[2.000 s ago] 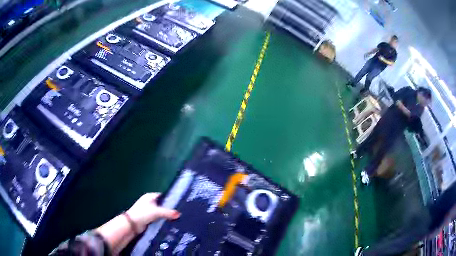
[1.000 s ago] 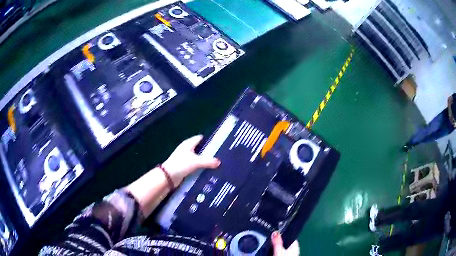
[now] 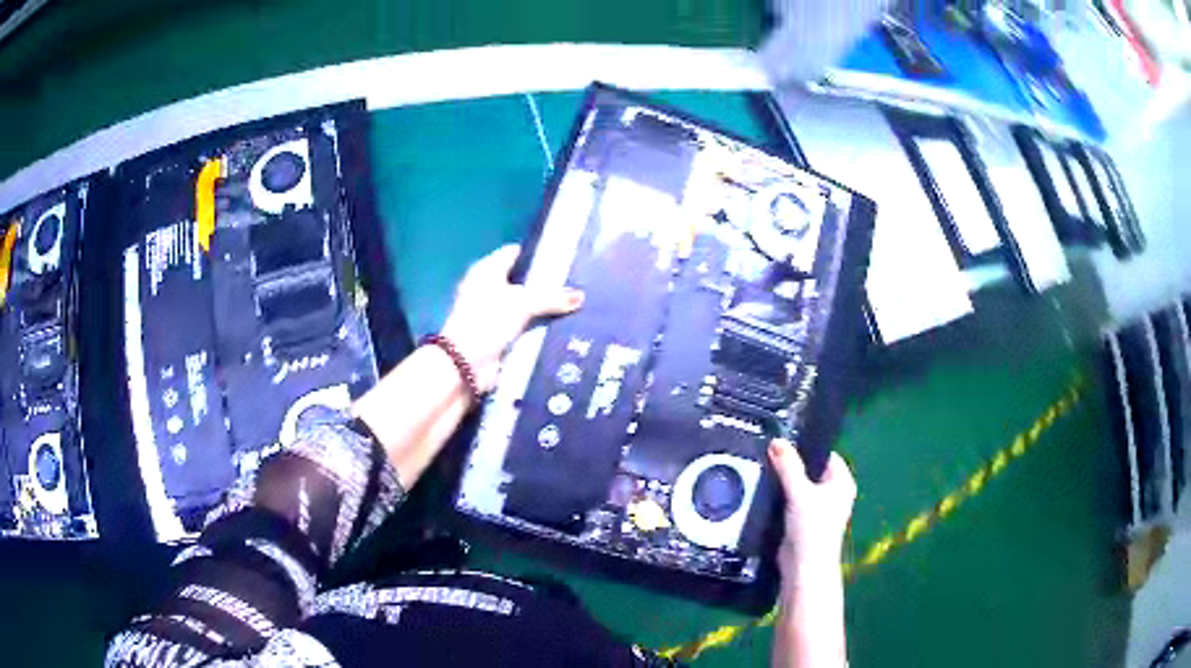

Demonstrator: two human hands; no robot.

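An open laptop [image 3: 653,339] in a black tray is held tilted in front of me, its two fans, board and battery facing up. My left hand [image 3: 503,313] grips its left edge, thumb on top, with a dark red beaded bracelet at the wrist. My right hand [image 3: 812,489] grips its lower right edge, thumb on the rim. The fingers under the tray are hidden. Glare lies over the upper part of the laptop, and I cannot make out an orange cable there.
Another open laptop [image 3: 248,313] with an orange flex cable [image 3: 208,205] lies on the teal bench [image 3: 451,183] at left, with one more beyond it. White sheets [image 3: 908,242] and dark frames [image 3: 960,183] lie at upper right. Green floor with a yellow-black line [image 3: 967,489] is at lower right.
The view has turned right along the bench. The held laptop has moved from over the floor to in front of the teal surface. My right hand now shows more fully on its edge.
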